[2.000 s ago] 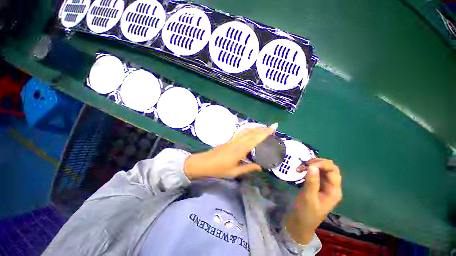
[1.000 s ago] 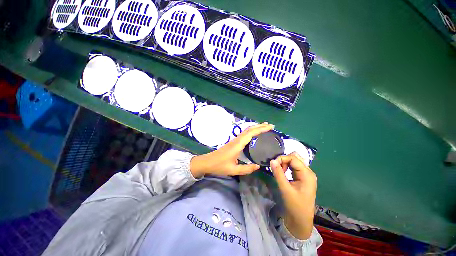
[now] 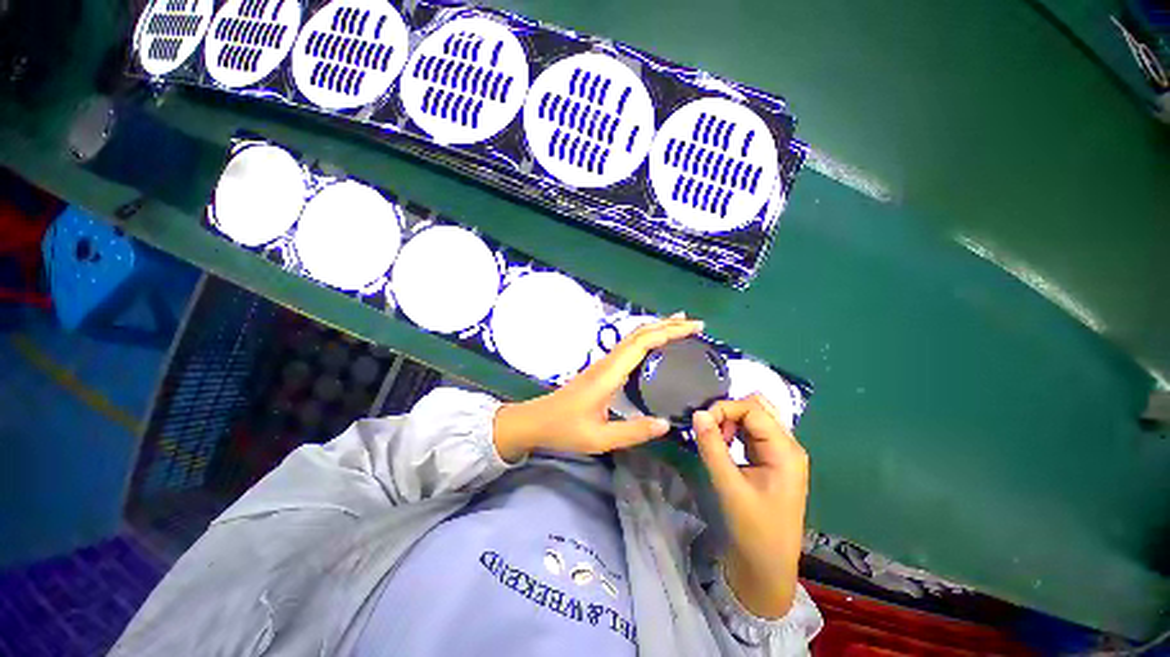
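Observation:
A dark round canister (image 3: 683,380) is held flat face up between the thumb and fingers of my left hand (image 3: 584,404). My right hand (image 3: 757,481) pinches at the canister's lower right edge with thumb and forefinger; whether something tiny is between the fingertips cannot be told. Under my hands lies a label strip (image 3: 548,324) with several plain white circles in a row. Its right-end circle (image 3: 760,388) is partly covered by my right hand, and another circle is partly covered by my left hand.
A thicker stack of label strips (image 3: 589,121) with barred white circles lies farther back on the green bench (image 3: 924,334). A slatted crate (image 3: 244,398) with round pieces stands beside the bench at left. A blue stool (image 3: 87,270) and a purple crate (image 3: 77,590) stand left; red crate (image 3: 885,626) lower right.
My right hand has moved left from over the right-end circle to the canister's edge. That circle showed dark bars earlier; its visible part now looks plain white. My left hand still holds the canister.

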